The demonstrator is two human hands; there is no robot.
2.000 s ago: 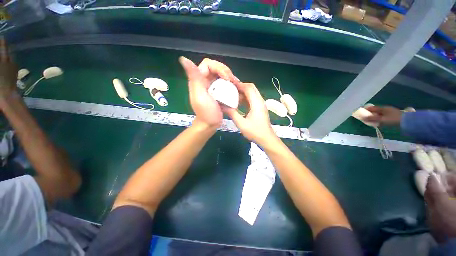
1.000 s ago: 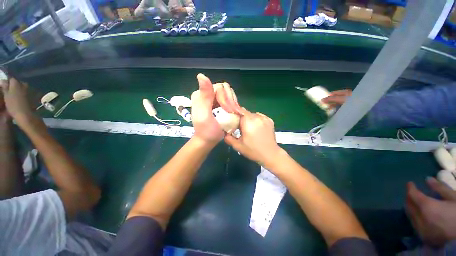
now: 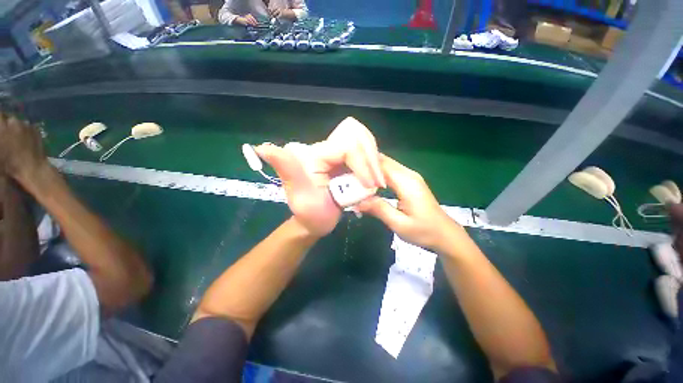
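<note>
My left hand (image 3: 318,176) and my right hand (image 3: 408,198) are together at the centre, both gripping one off-white device housing (image 3: 350,190). A small dark mark shows on its visible end; my fingers and palms hide much of the rest. Just left of my left hand, a slim off-white shell (image 3: 252,157) with a thin cord lies on the green surface, its cord running behind my hand. A white paper strip (image 3: 405,295) lies below my right wrist.
A slanted grey post (image 3: 573,112) stands at right. Corded housings (image 3: 147,130) lie at left, and others (image 3: 593,182) at right. A pale rail (image 3: 187,179) crosses the surface. A neighbour's arms (image 3: 82,224) are at left. Dark round-ended parts (image 3: 303,37) and a person's hands are beyond.
The housing has turned in my hands, showing its marked end. The neighbour's blue sleeve at right has left the view. My view has shifted, so things on the surface appear displaced.
</note>
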